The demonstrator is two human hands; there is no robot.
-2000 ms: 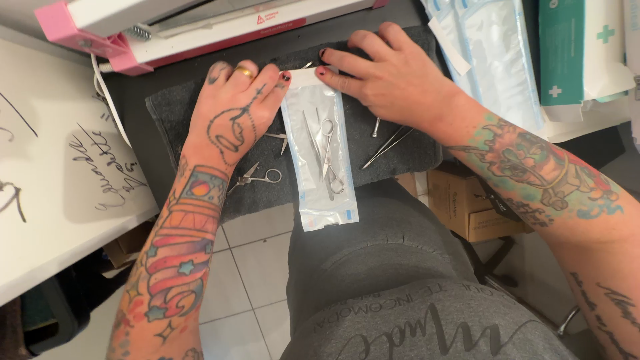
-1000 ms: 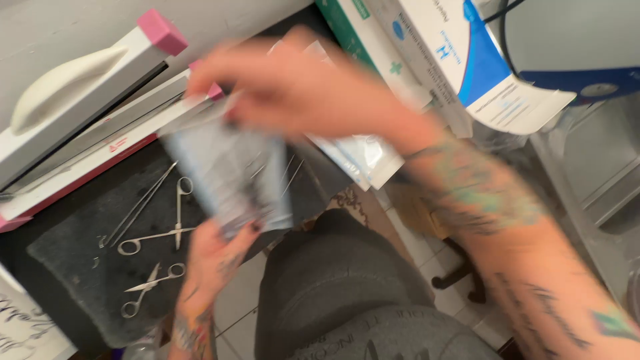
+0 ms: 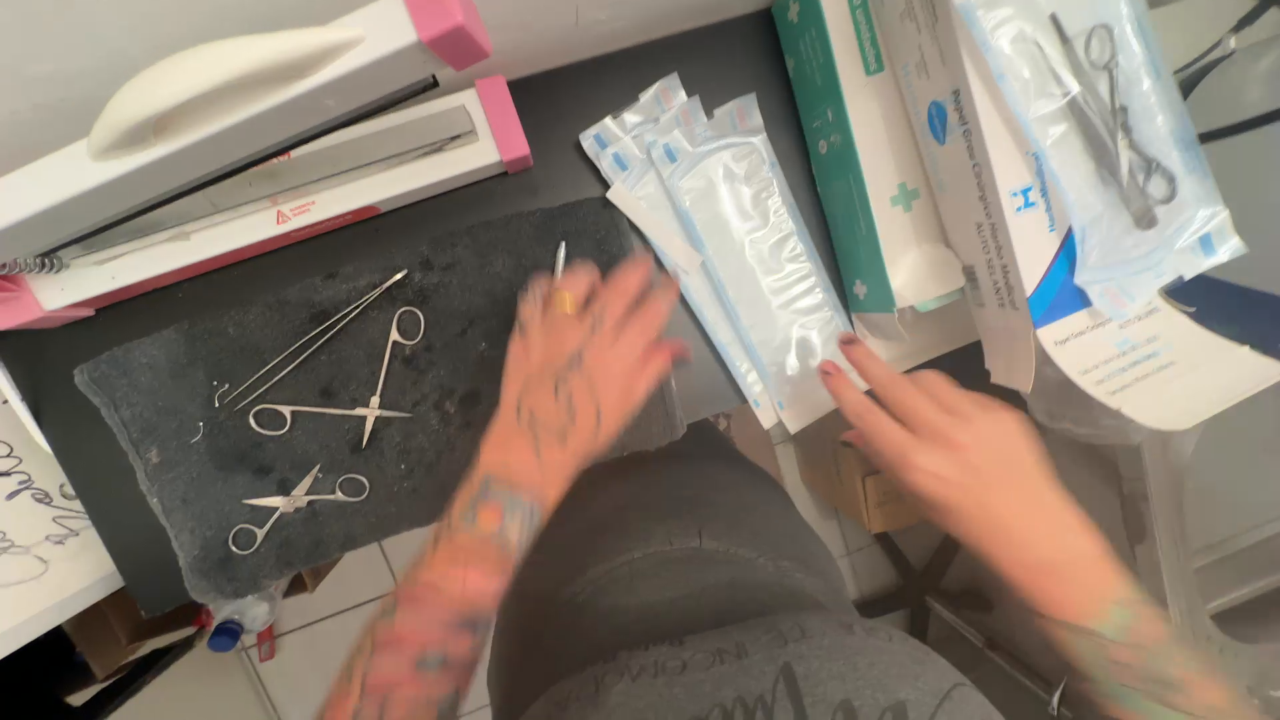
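My left hand [image 3: 585,360] is blurred over the right part of a dark towel [image 3: 480,250]; a metal tip [image 3: 561,256] sticks out past its fingers, and whether it grips that tool is unclear. My right hand [image 3: 940,440] has its fingertips at the lower end of the top sterilization pouch [image 3: 760,270] in a fanned stack. Two open pairs of scissors [image 3: 373,408] [image 3: 293,502] and metal tweezers [image 3: 320,340] lie on the towel at left. A filled pouch [image 3: 1100,150] with scissors and another metal tool inside rests on the boxes at upper right.
A white heat sealer with pink ends [image 3: 390,180] stands along the back left. The green and white box [image 3: 840,150] and an open pouch carton [image 3: 970,170] stand at the right. Below the table's left edge is a plastic bottle with a blue cap [image 3: 226,634].
The filled pouch, in my hands a second ago, now lies on the boxes at right. My left hand is over the towel and my right hand has moved to the stacked pouches.
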